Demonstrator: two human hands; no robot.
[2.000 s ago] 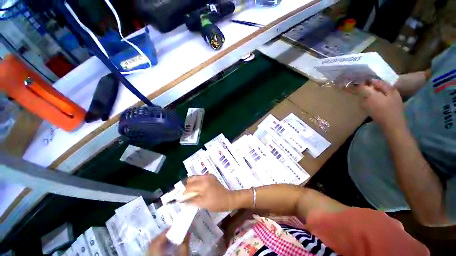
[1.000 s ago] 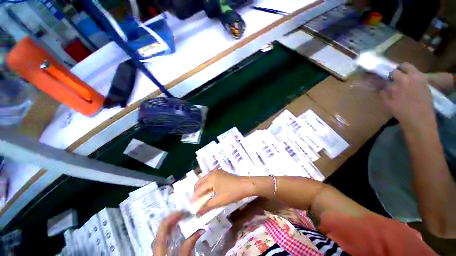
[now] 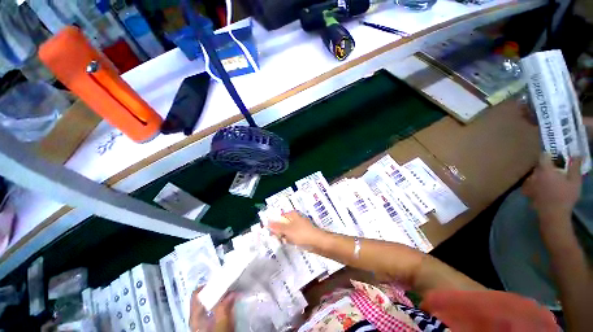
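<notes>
My left hand (image 3: 214, 312), blurred and cut off by the bottom edge, holds a slim white box (image 3: 227, 277) tilted upward. Crinkled clear film (image 3: 260, 312) lies beside it. My right hand (image 3: 292, 228), with a bracelet at the wrist, is at the near-left end of the overlapping row of white barcoded boxes (image 3: 356, 206). Its fingers touch the top of a box there; whether they grip it is unclear. More white boxes with round icons stand side by side (image 3: 133, 301) at the lower left.
A dark blue fan (image 3: 250, 150) hangs over the green belt (image 3: 351, 120), with two white boxes below and beside it. Brown cardboard (image 3: 484, 152) lies right. The white shelf holds an orange case (image 3: 101, 84), phone (image 3: 188, 102) and drill (image 3: 335, 32). Another person's hand (image 3: 553, 185) holds boxes.
My right hand has moved from the box at my left hand up to the row's end. The box in my left hand now stands out tilted. The other person's boxes are raised upright. The view has shifted.
</notes>
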